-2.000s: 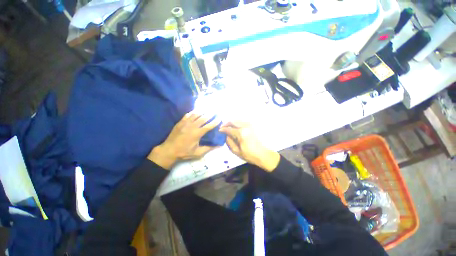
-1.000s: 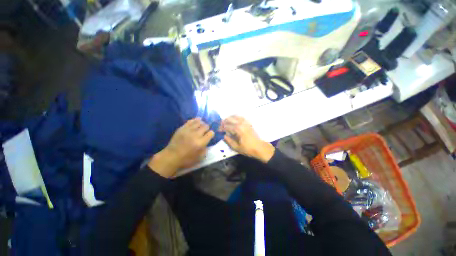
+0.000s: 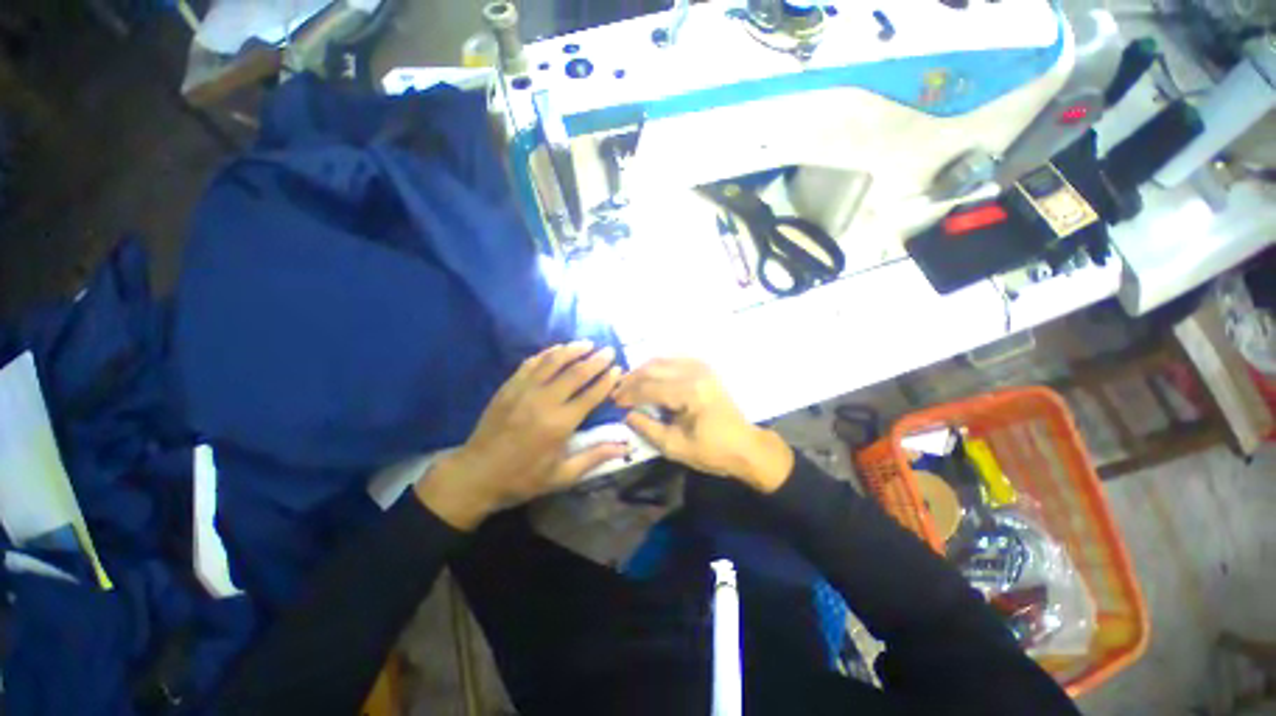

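A navy blue garment lies in a large soft heap left of the needle, and a narrow part of it runs under the lamp glare to my hands. My left hand lies with spread fingers on its folded edge. My right hand pinches the same edge with thumb and fingers, close beside the left fingertips. The white sewing machine with a light blue stripe stands above. Its presser foot and needle are lost in glare. Black-handled scissors lie under the machine arm.
A second navy heap with pale paper strips hangs at the lower left. An orange basket holding a clear bag and a yellow item stands low on the right. A black box with a red patch sits at the table's right.
The view has shifted slightly. My left hand's fingers have spread flatter over the cloth, and the folded piece between my hands is less exposed than at first.
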